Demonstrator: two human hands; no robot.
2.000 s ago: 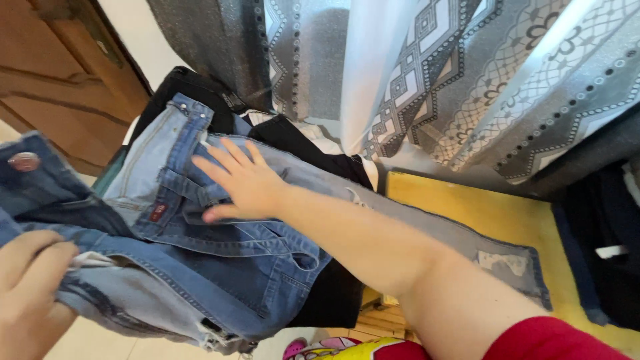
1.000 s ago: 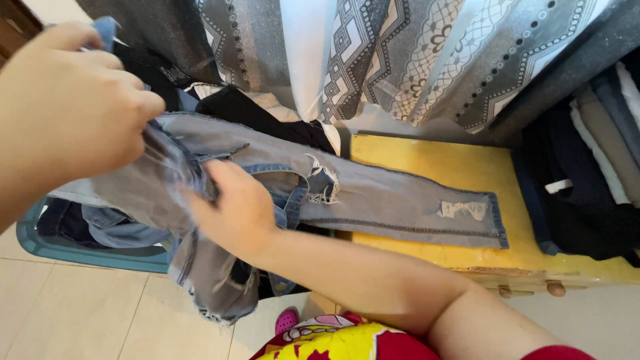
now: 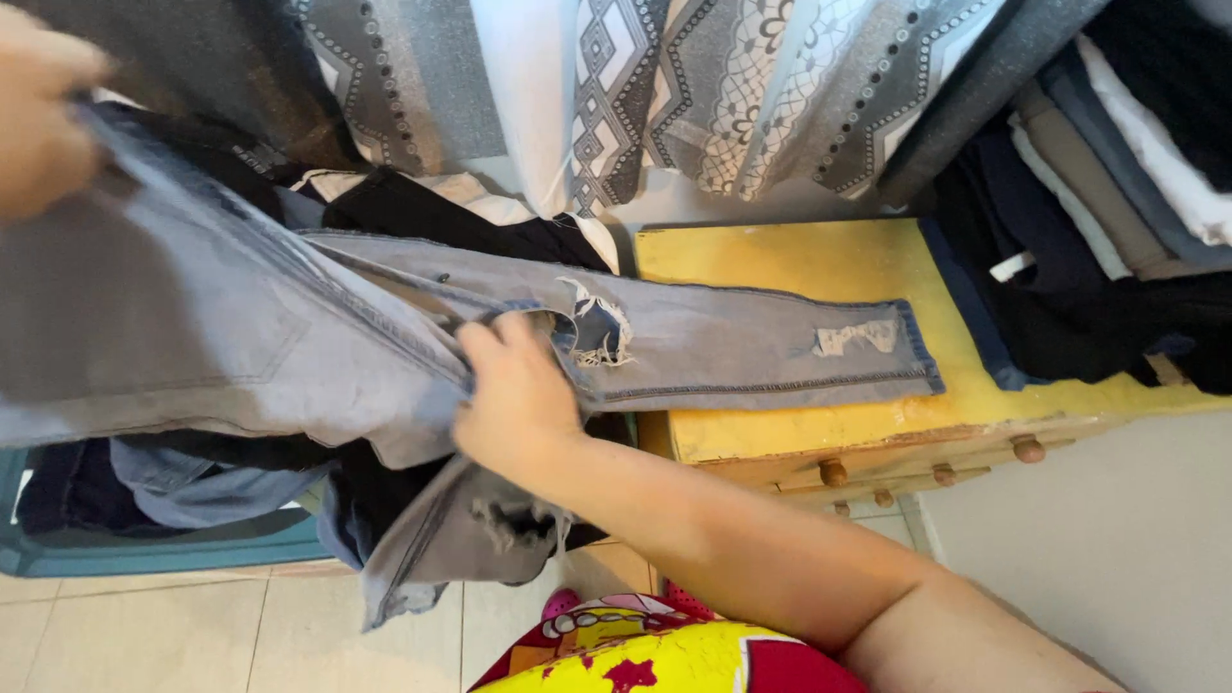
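A pair of ripped grey jeans (image 3: pixel 712 337), apparently inside out, stretches across the view. One leg lies flat on the yellow wooden dresser (image 3: pixel 780 255), with a frayed hole near its middle and a patch of white threads near the hem. My left hand (image 3: pixel 43 115), blurred at the upper left edge, grips the upper part and holds it raised. My right hand (image 3: pixel 520 395) is closed on the fabric near the middle of the jeans, its fingertips partly hidden in the folds. The other leg hangs down below my right wrist, with a torn opening.
A teal plastic tub (image 3: pixel 173 556) full of clothes is under the jeans at left. Dark garments (image 3: pixel 385 207) lie behind them. Folded clothes (image 3: pixel 1088 192) are stacked at the dresser's right end. A patterned grey and white curtain (image 3: pixel 616 96) hangs behind; wooden knobs (image 3: pixel 834 472) jut from the dresser front.
Two seconds ago my right hand lay spread over blue jeans; now it grips the grey fabric. My left hand has lifted the upper part of the jeans. The view has shifted.
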